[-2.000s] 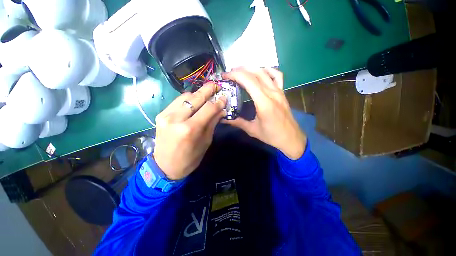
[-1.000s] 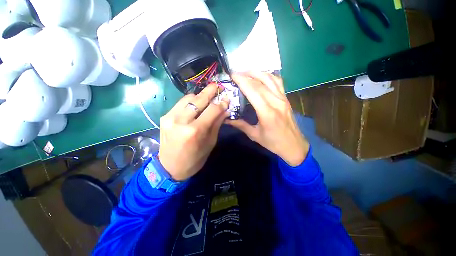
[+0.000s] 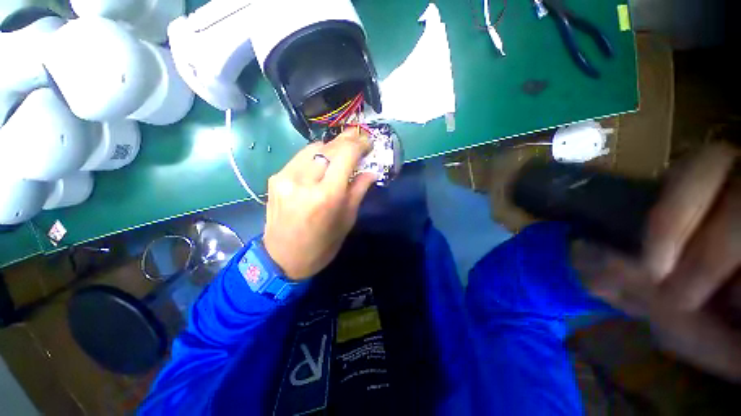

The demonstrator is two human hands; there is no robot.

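The camera module (image 3: 390, 154), a dark round cup with a silvery-white circuit board (image 3: 375, 158) in its back, is at the bench edge. My left hand (image 3: 313, 203) grips it, fingertips over the board and thumb at its lower side. Red, yellow and dark wires (image 3: 345, 110) run from the module into the black opening of the white camera housing (image 3: 313, 61). My right hand (image 3: 691, 244) is blurred at the right and closed around the thick black electric screwdriver (image 3: 581, 199), whose end points left, away from the module.
White housings (image 3: 97, 69) are piled at the left of the green mat (image 3: 504, 118). A white sheet (image 3: 422, 77) lies right of the housing. Pliers (image 3: 577, 36) and a white lead (image 3: 492, 32) lie at the upper right. A black round stool (image 3: 116, 329) is below the bench.
My right hand has left the module, moved right and taken hold of the black screwdriver. My left hand stays on the module. The whole view has shifted slightly.
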